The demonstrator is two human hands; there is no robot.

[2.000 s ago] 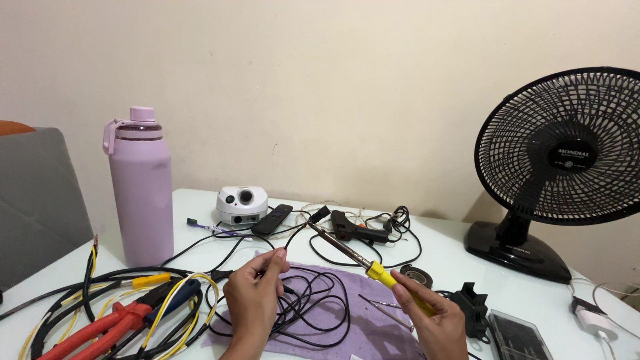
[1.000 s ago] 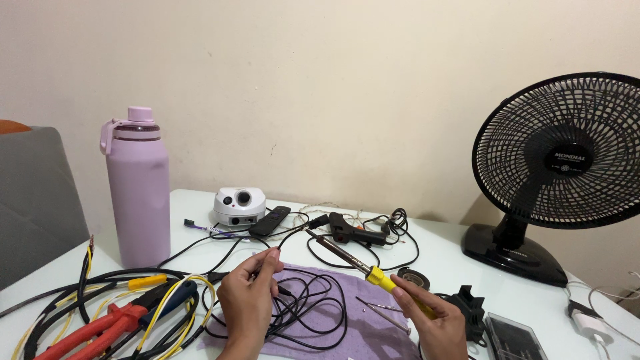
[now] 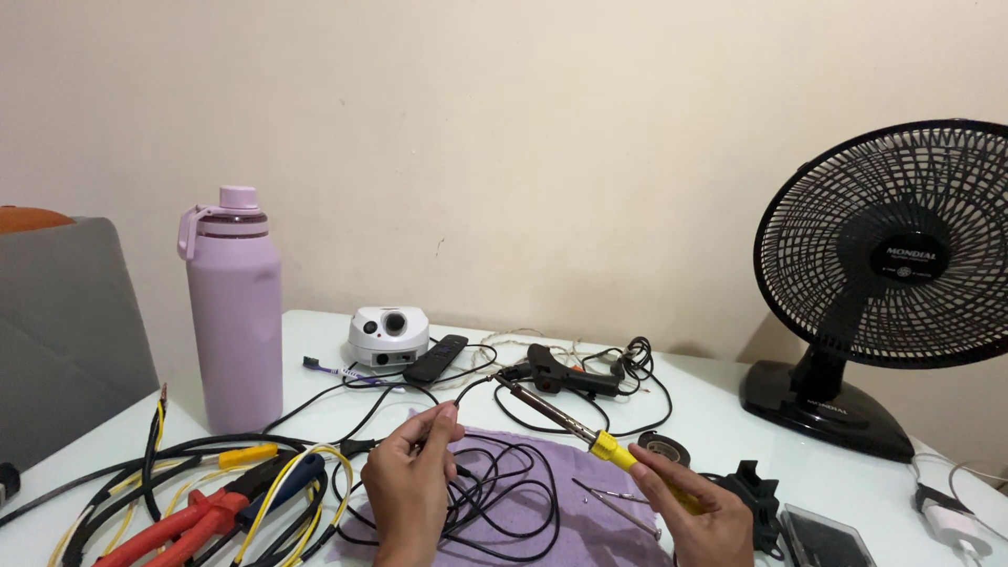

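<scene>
My left hand [image 3: 416, 480] pinches a thin black cable [image 3: 471, 386] between thumb and fingers, and the cable's end rises out of the grip. Held by its yellow handle, a soldering iron [image 3: 551, 411] is in my right hand [image 3: 693, 500]. Its tip points up and left and lies at or very near the cable's end; whether they touch cannot be told. Below the hands, a coil of black cable [image 3: 504, 504] rests on a purple cloth [image 3: 587, 535]. Thin metal tools [image 3: 626, 513] lie on the cloth between the hands.
Red-handled pliers [image 3: 177, 528] lie among thick cables at left, before a lilac bottle [image 3: 236, 331]. Behind are a white device [image 3: 387, 335], a remote control [image 3: 435, 358], a toothbrush [image 3: 331, 368] and a black glue gun [image 3: 563, 374]. Black tape [image 3: 664, 449] and a fan [image 3: 827, 409] stand right.
Between two seconds and one second ago, the soldering iron's tip shifted slightly relative to the cable's end. Both hands keep their holds throughout.
</scene>
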